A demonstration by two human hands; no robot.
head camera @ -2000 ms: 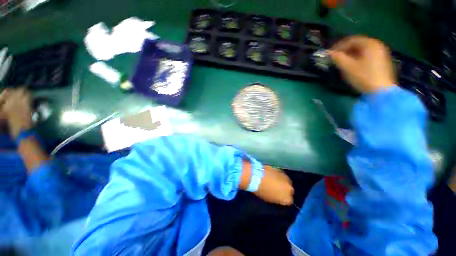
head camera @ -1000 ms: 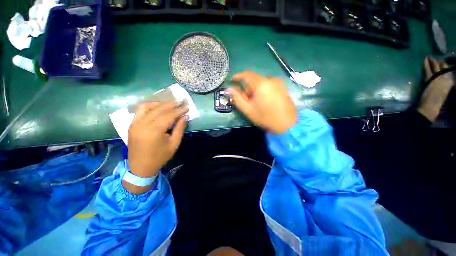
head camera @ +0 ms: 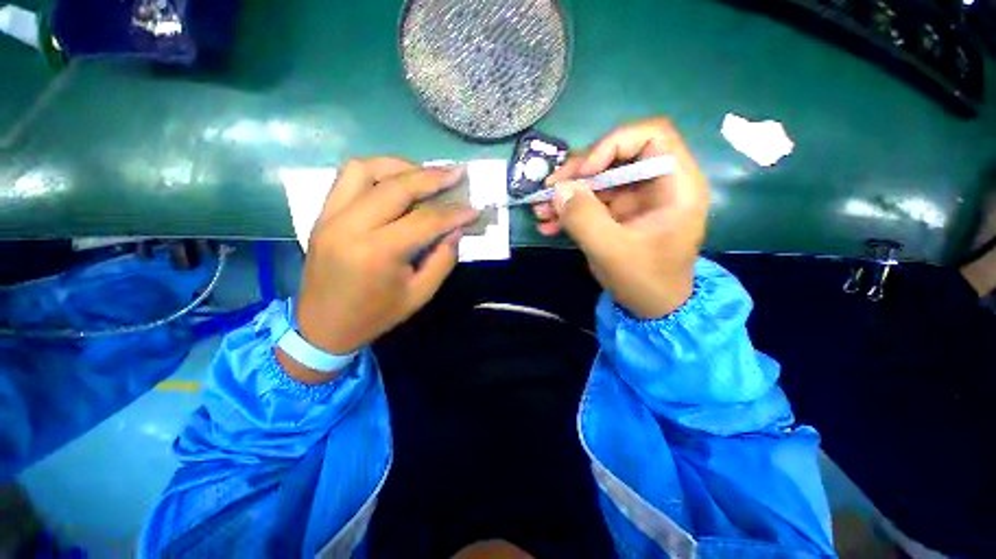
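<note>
My right hand (head camera: 639,213) holds silver tweezers (head camera: 628,175) between thumb and fingers, their tips at the right part of a white sheet with a grey stepped area (head camera: 494,235). My left hand (head camera: 377,246) lies over the sheet, fingers spread on it, hiding much of it. A black housing unit with shiny parts inside (head camera: 536,164) lies on the mat just beyond the tweezers, partly behind my right fingertips. The round screw plate (head camera: 486,66), dark-rimmed and full of silvery grains, stands beyond it.
The dark blue bin (head camera: 137,31) with silvery parts is cut off at the upper left. A black compartment tray (head camera: 912,49) is at the upper right. A white scrap (head camera: 757,139) lies on the green mat (head camera: 186,164). A binder clip (head camera: 876,268) is at the front edge.
My right hand has gone from the tray to the housing unit, then taken up the tweezers. My left hand has come onto the white sheet. The view has shifted closer to the bench edge.
</note>
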